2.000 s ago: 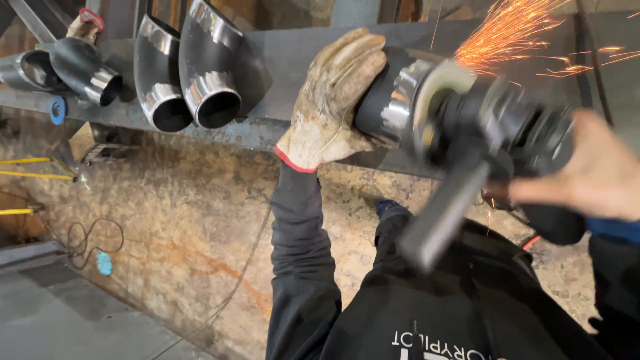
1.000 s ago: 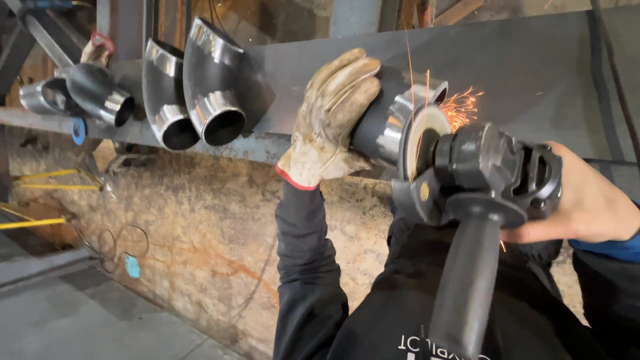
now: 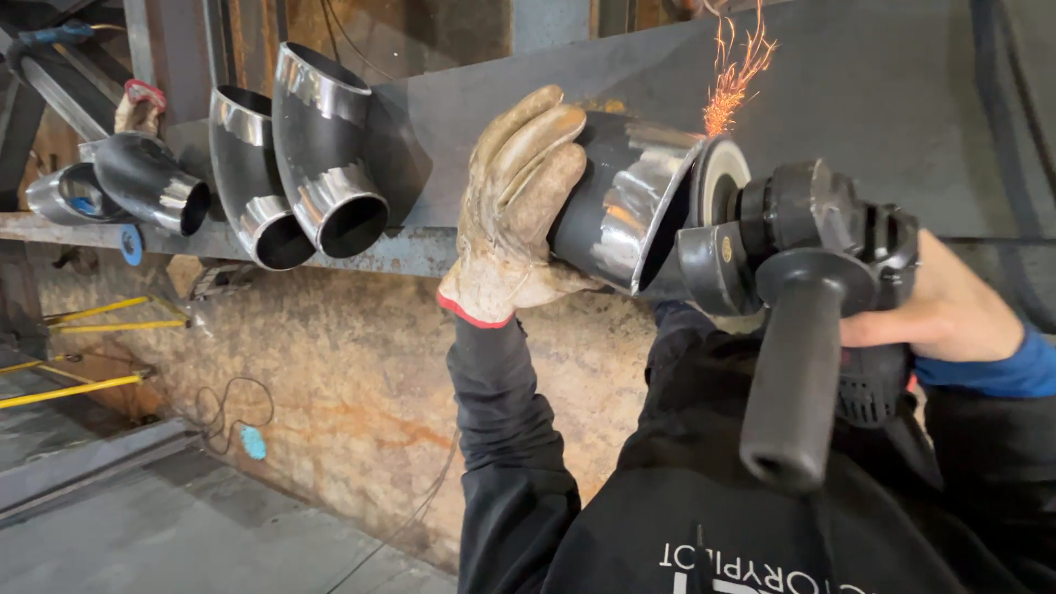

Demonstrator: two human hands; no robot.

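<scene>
My left hand (image 3: pixel 520 210), in a soiled white work glove with a red cuff, grips a black steel pipe elbow (image 3: pixel 623 190) on the metal surface. The elbow's band near its open end is ground bright. Bare, my right hand (image 3: pixel 949 301) holds an angle grinder (image 3: pixel 813 206) by its body; the black side handle (image 3: pixel 796 371) points down with no hand on it. The grinder's disc (image 3: pixel 719 181) is at the elbow's rim, and orange sparks (image 3: pixel 730 87) fly up from there. The far side of the rim is hidden.
Several more pipe elbows (image 3: pixel 330 148) with bright ends stand at the left on the steel beam (image 3: pixel 412 252). A second glove (image 3: pixel 141 109) and a blue disc (image 3: pixel 131 244) are beside them. Yellow bars (image 3: pixel 115 326), a thin cable (image 3: pixel 412 516) and a light-blue item (image 3: pixel 252 443) lie lower left.
The grinder has tilted and its disc has moved along the elbow's rim. Sparks that flew to the upper right two seconds ago now rise nearly straight up. My left hand keeps its hold on the elbow.
</scene>
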